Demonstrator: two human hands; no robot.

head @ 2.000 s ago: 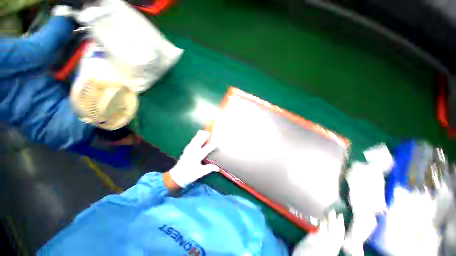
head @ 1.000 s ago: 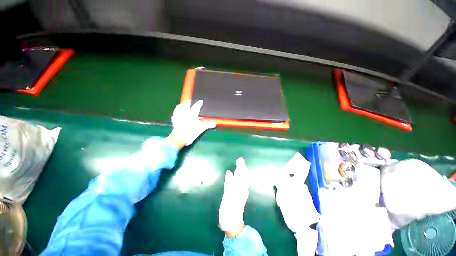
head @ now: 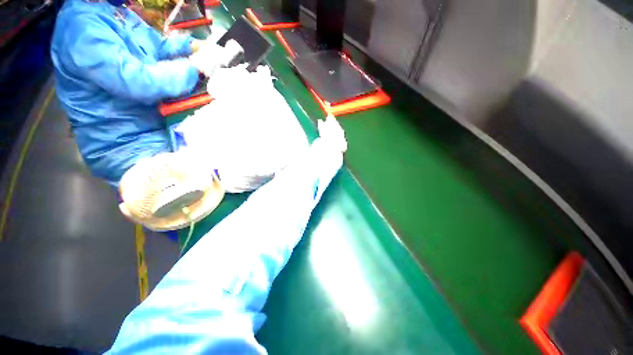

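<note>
My left arm reaches forward from the bottom left. My left hand [head: 332,133], in a white glove, is at the bench's edge beside the conveyor. Its fingertips are at the near corner of an orange-red carrier tray [head: 357,104], and I cannot tell whether they grip it. A closed dark laptop [head: 333,75] with a small central logo lies on that tray, on the green conveyor. My right hand is out of the picture.
A large white plastic bag [head: 243,132] and a cream fan [head: 170,193] are left of my arm. Beyond them a person in a blue smock [head: 111,69] handles an open laptop [head: 246,43]. More trays with laptops are on the conveyor [head: 430,208], one at bottom right [head: 590,312].
The view has swung left along the conveyor. My left hand has left the laptop tray it touched and is at another tray's corner. My right hand has gone out of view.
</note>
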